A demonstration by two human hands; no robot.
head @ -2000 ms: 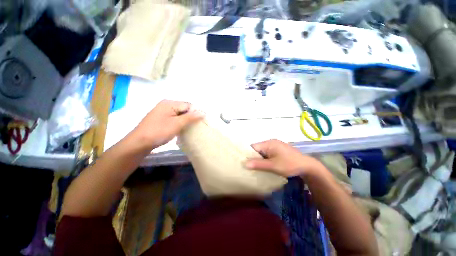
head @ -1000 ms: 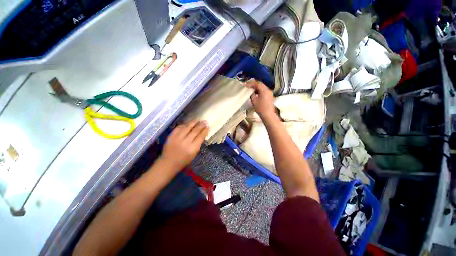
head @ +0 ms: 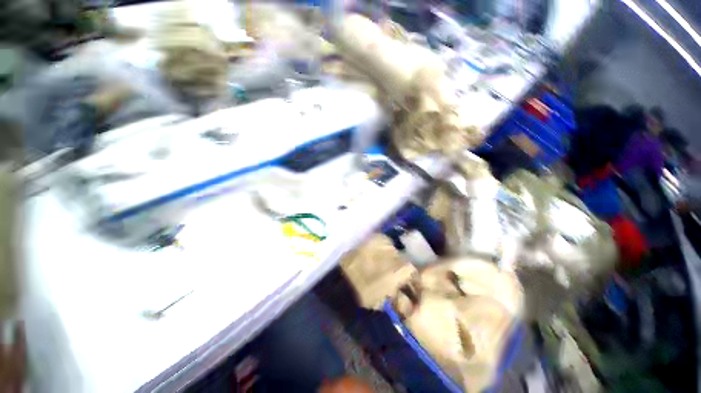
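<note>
The view is strongly blurred. Beige fabric pieces point(head: 377, 270) lie at the left end of the blue crate point(head: 421, 351), beside crumpled beige cloth point(head: 480, 311) in it. A small skin-toned patch, seemingly my right hand point(head: 346, 385), is cut off by the bottom edge. A brownish patch at the lower left edge may be my left hand point(head: 11, 359). Neither patch shows fingers or anything held. The white sewing machine point(head: 223, 150) with its blue stripe stands on the white table point(head: 84, 307).
Scissors with green and yellow handles point(head: 303, 230) lie on the table, right of the needle area. Heaped cloth point(head: 430, 107) stands behind the machine's right end. More cloth point(head: 492, 219) hangs beyond the crate. A blue container point(head: 538, 127) and a person in purple point(head: 642, 150) are farther back.
The view has swung back left and up over the machine. The fabric stack held in both hands a second ago now lies at the crate, released. Both hands have moved almost out of view.
</note>
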